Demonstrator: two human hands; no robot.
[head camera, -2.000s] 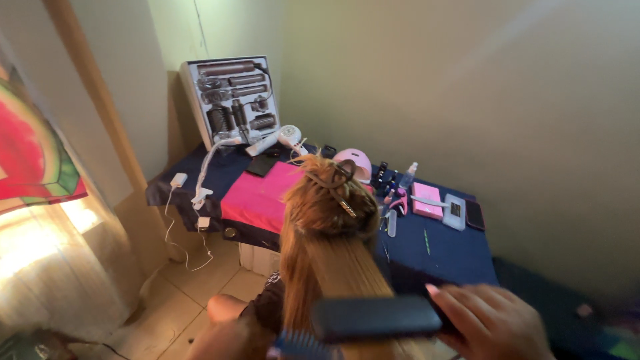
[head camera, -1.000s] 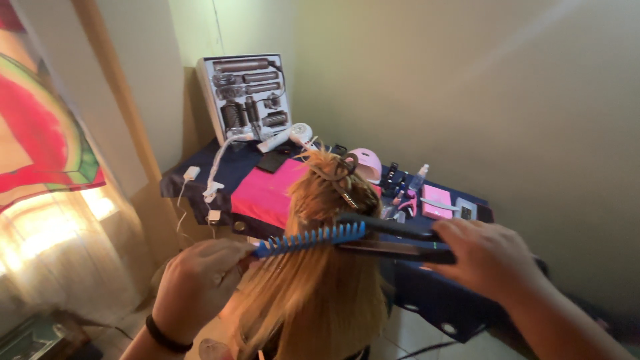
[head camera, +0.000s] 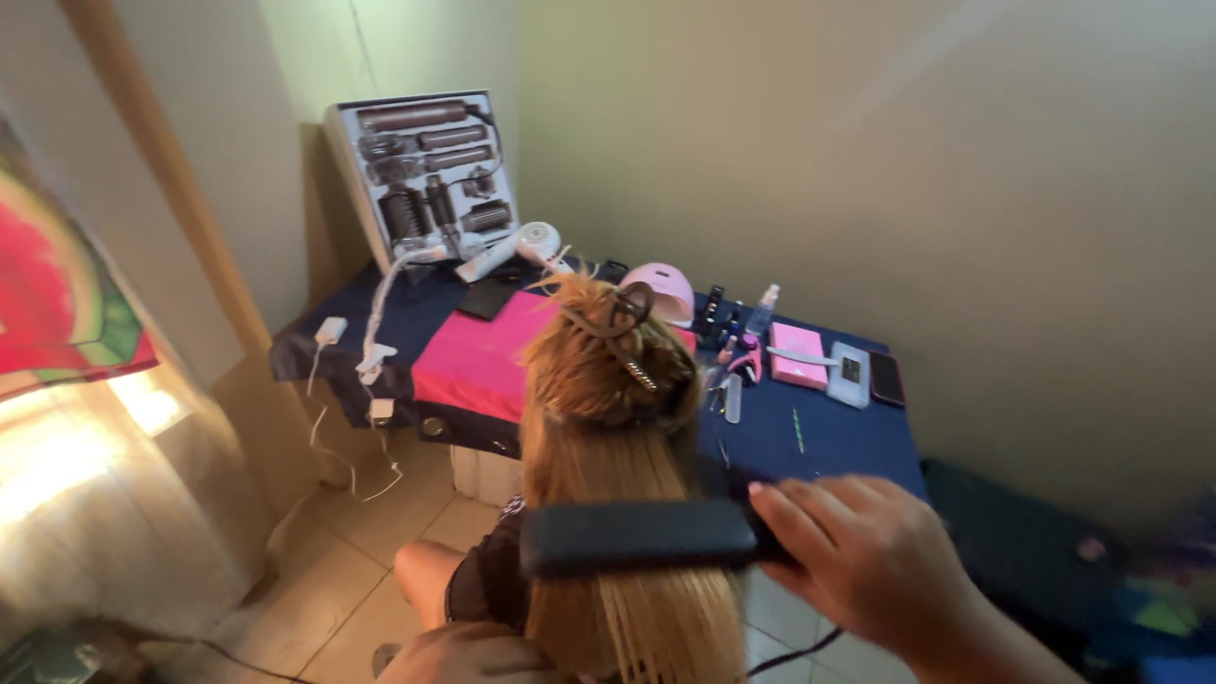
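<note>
My right hand (head camera: 845, 551) grips the handle of a black hair straightener (head camera: 641, 537), whose wide plates lie across the long blonde hair (head camera: 608, 465) of a seated person. The upper hair is gathered on top of the head in a brown claw clip (head camera: 622, 318). Low in the view, my left hand (head camera: 475, 655) is beside the hair's left edge, partly cut off by the frame; its fingers are hidden, and no comb shows in it.
A navy-covered table (head camera: 855, 456) stands beyond the person. It bears a boxed hair-styling set (head camera: 437, 171), a white hair dryer (head camera: 539, 242), a pink nail lamp (head camera: 660, 290), a spray bottle (head camera: 763, 309) and a phone (head camera: 886, 378). A black cord (head camera: 798, 655) hangs low at right.
The straightener has moved down the hair from near the head. My left hand, seen holding a blue comb beside the straightener a second ago, has dropped to the bottom edge.
</note>
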